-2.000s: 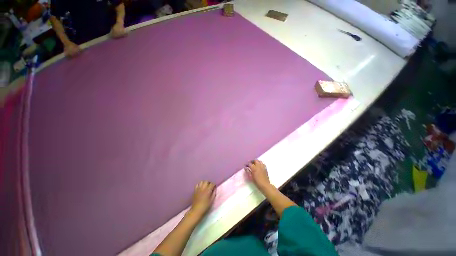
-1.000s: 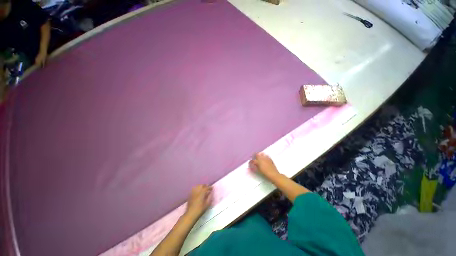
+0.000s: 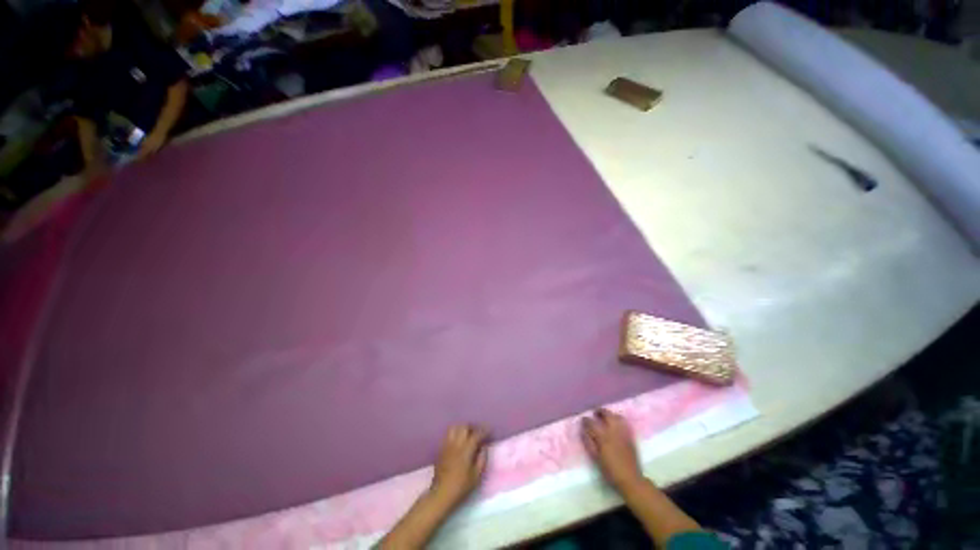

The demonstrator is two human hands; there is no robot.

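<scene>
A wide mauve fabric ply (image 3: 344,279) lies flat over the table, with a pale pink band (image 3: 548,449) along its near edge. My left hand (image 3: 460,460) rests on the ply's near edge with fingers curled. My right hand (image 3: 610,443) is at the same edge further right, over the pink band, fingers bent. Whether either hand pinches the fabric is too blurred to tell. A shiny metal weight (image 3: 677,347) sits on the ply's near right corner. A darker weight (image 3: 514,74) sits at the far right corner.
Another dark weight (image 3: 634,93) and shears (image 3: 846,169) lie on the cream table (image 3: 741,215). A white paper roll (image 3: 860,102) is at the right. A person (image 3: 129,91) stands at the far left edge. A pale rail (image 3: 24,397) crosses at left, with pink fabric (image 3: 38,263) beyond.
The view has tilted up and shifted, so the far weights show again. Both hands stay at the near edge. The person at the far left has both arms lowered to the table edge.
</scene>
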